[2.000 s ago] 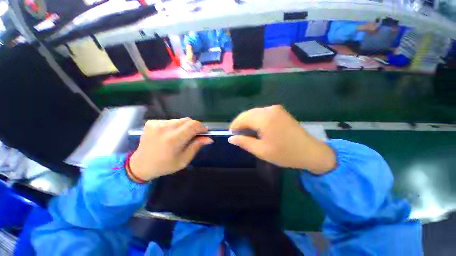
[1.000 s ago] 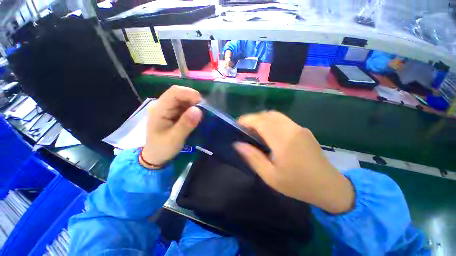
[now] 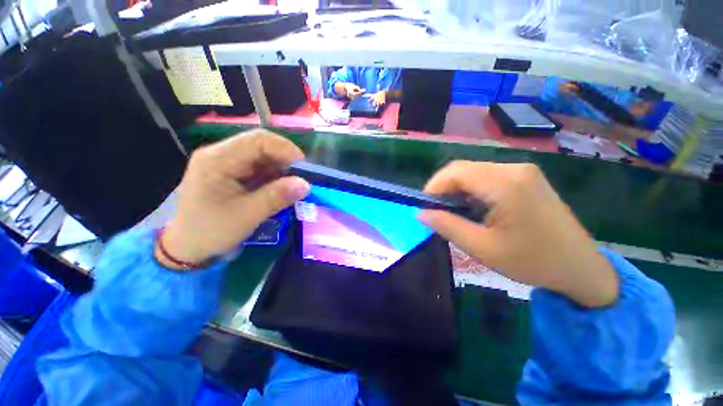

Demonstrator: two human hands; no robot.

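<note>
A tablet [image 3: 357,226] is held up in front of me, tilted, with its screen side towards me. Its screen is lit in blue and pink, and a small white label shows at its left. My left hand [image 3: 230,194] grips the tablet's upper left edge between thumb and fingers. My right hand [image 3: 507,226] grips its upper right edge the same way. The tablet's lower edge is over a black tray [image 3: 357,309] on the green bench; whether they touch I cannot tell.
A white sheet with red marks [image 3: 491,277] lies right of the tray, beside a black pad [image 3: 495,313]. A tall black stack [image 3: 79,127] leans at left, near blue crates [image 3: 28,297]. Across the green surface, a person's hands [image 3: 366,97] work at a pink bench [image 3: 476,120].
The tablet was edge-on, then a dark, slanted surface; now its lit screen shows. Both hands have kept hold. The camera view has shifted between frames.
</note>
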